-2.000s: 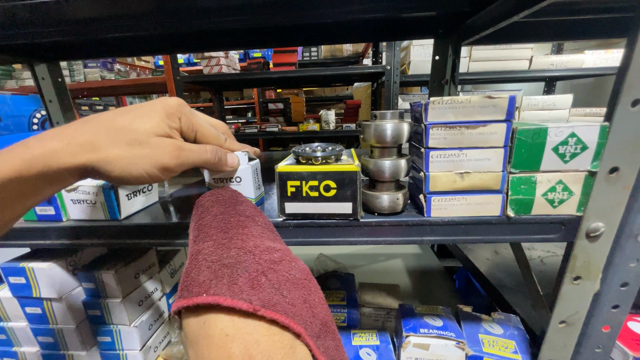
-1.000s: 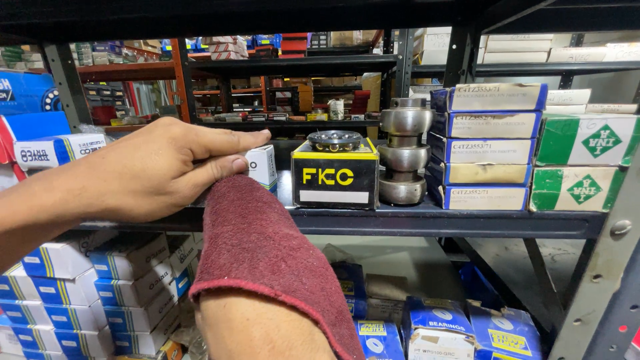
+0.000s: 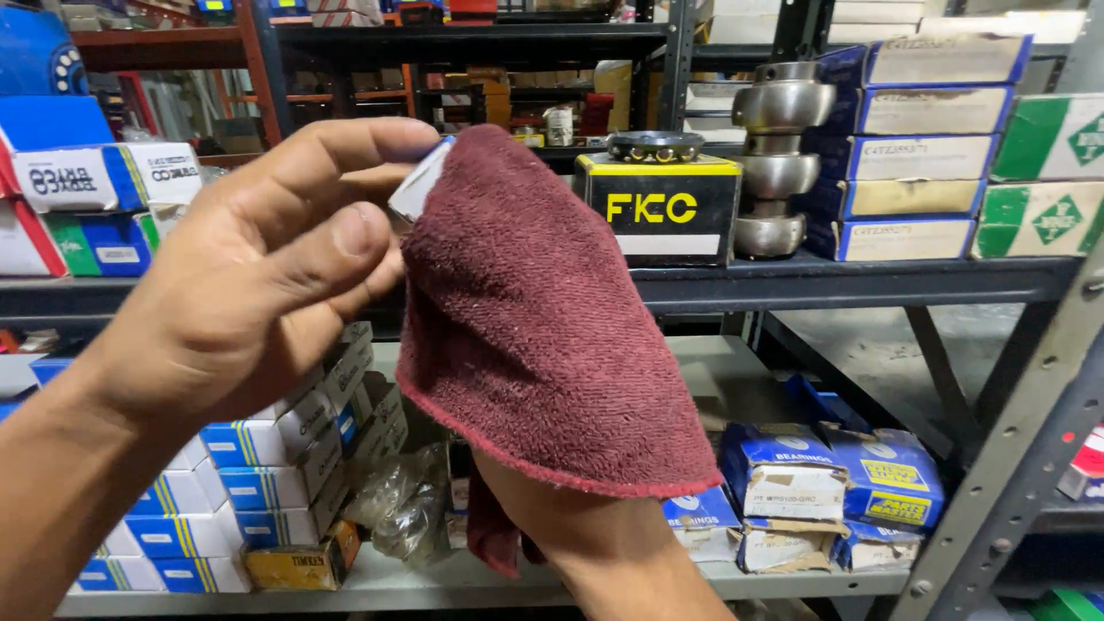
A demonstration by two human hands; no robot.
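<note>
A dark red cloth (image 3: 535,328) is draped over my right hand (image 3: 517,302), hiding its fingers. A small white and blue box (image 3: 423,185) sticks out from the cloth's upper left edge, between my two hands. My left hand (image 3: 285,241) has its fingers curled around the box's left side, the thumb apart from the forefinger; how firmly it touches the box does not show. To the right, on the shelf, stands a black and yellow FKC box (image 3: 662,211) with a ball bearing (image 3: 655,146) lying on top.
Stacked metal insert bearings (image 3: 780,164) stand beside blue-edged boxes (image 3: 927,159) and green and white boxes (image 3: 1035,216). BRYCO boxes (image 3: 95,177) sit at left. The lower shelf (image 3: 483,595) holds bearing boxes and a crumpled plastic bag (image 3: 405,509). A perforated metal post (image 3: 1009,448) rises at right.
The small box, earlier on the shelf under my left hand, is now up between my hands. My left hand has turned, showing its palm side. The view has moved nearer the shelf.
</note>
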